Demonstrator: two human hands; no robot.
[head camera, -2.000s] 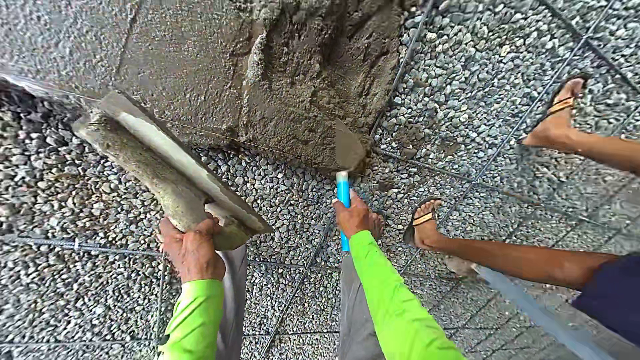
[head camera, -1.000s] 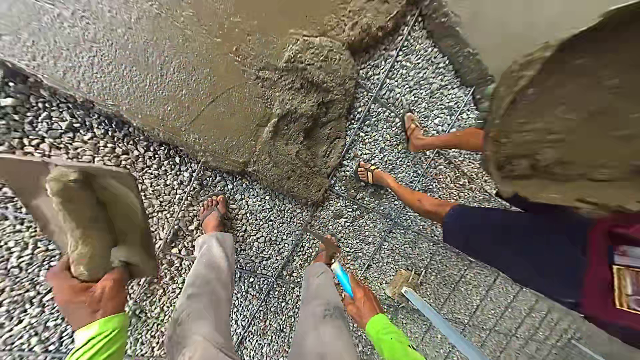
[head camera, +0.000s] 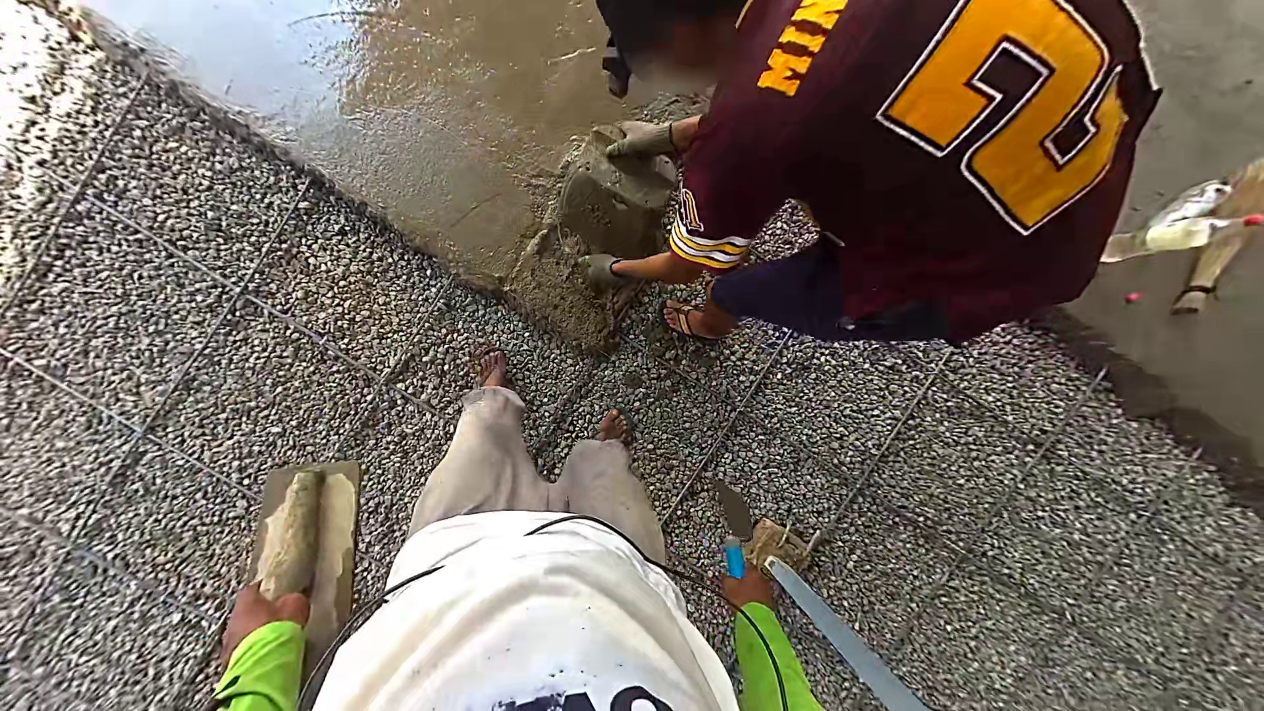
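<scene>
My left hand, low at the left, grips the handle of a large cement-caked float held over the gravel. On the right, my right hand is closed on the blue handle of a small pointing trowel, its blade pointing up the view. Just beside that trowel lies a long grey straightedge with a mud-covered block at its end. Ahead of my feet, a co-worker's gloved hands hold a mud-coated container tipped at the edge of the wet concrete.
Gravel crossed by a grid of thin steel bars surrounds my bare feet. A co-worker in a maroon jersey bends over at the upper right. Behind the co-worker, wooden pieces and a bottle lie on grey concrete.
The co-worker has bent over, bringing the container down to the concrete's edge. Both my hands have come back beside my body with the float and trowel. The view has swung widely.
</scene>
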